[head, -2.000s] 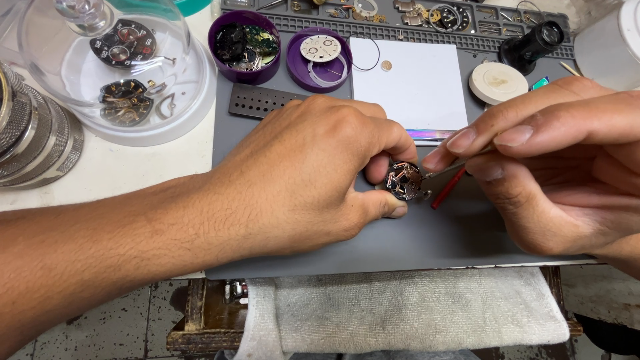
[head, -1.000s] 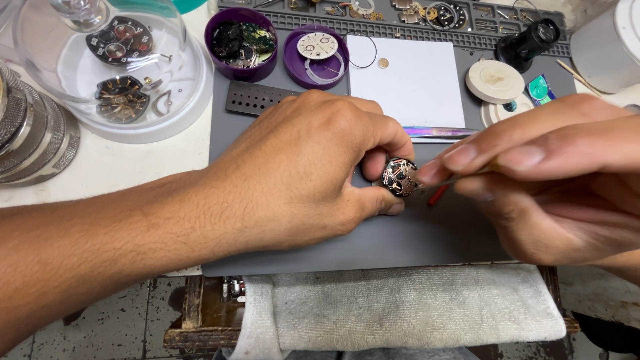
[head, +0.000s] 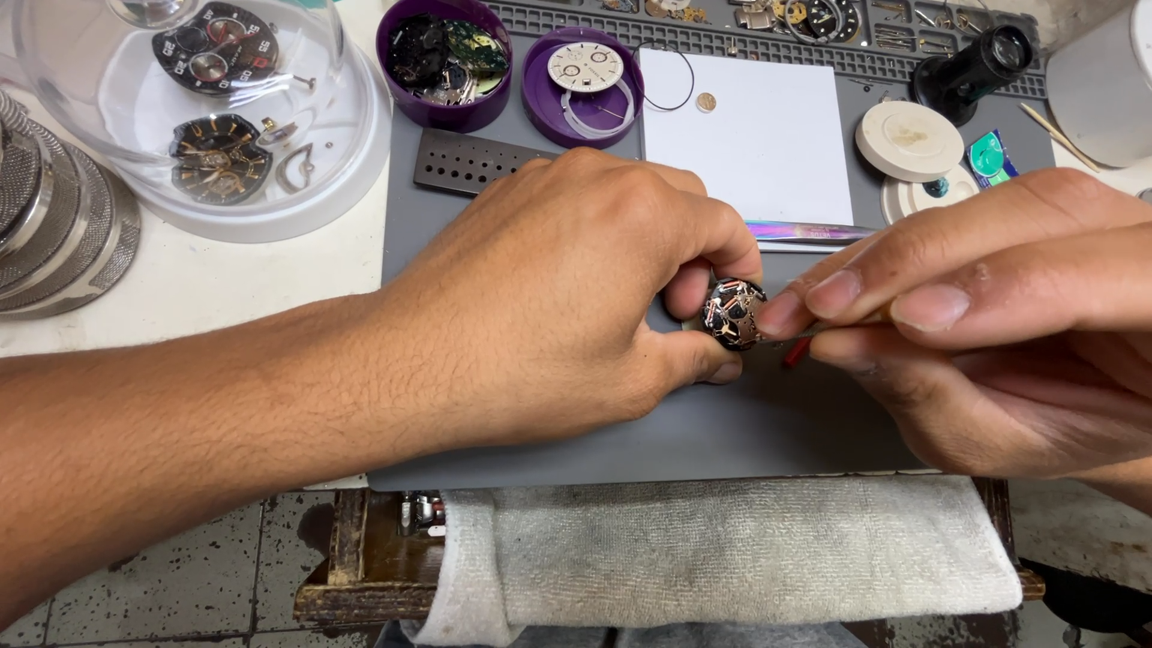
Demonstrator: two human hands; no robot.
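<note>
A small round watch movement [head: 734, 313], dark with coppery metal parts, is gripped at its rim between the thumb and fingers of my left hand [head: 576, 297], just above the grey mat [head: 540, 454]. My right hand [head: 981, 315] pinches a thin metal tool [head: 801, 333], whose tip reaches the movement's right edge; its exact kind is hard to tell, as the fingers cover most of it. Beneath the right fingers a red stick-like piece [head: 796, 353] partly shows. Iridescent tweezers [head: 805, 231] lie across the lower edge of a white sheet [head: 751, 153].
Two purple cups [head: 583, 135] [head: 443, 112] hold a dial and watch parts. A perforated metal block [head: 463, 164] lies behind my left hand. Left stands a clear dome [head: 351, 171] over watch dials. A black loupe [head: 976, 72], a round cream lid [head: 909, 139] and a parts tray [head: 882, 58] are behind; a towel [head: 738, 549] hangs in front.
The movement is tilted differently in my left fingers than two seconds ago. My right fingers have closed in on its right edge, and the tool shows less between them.
</note>
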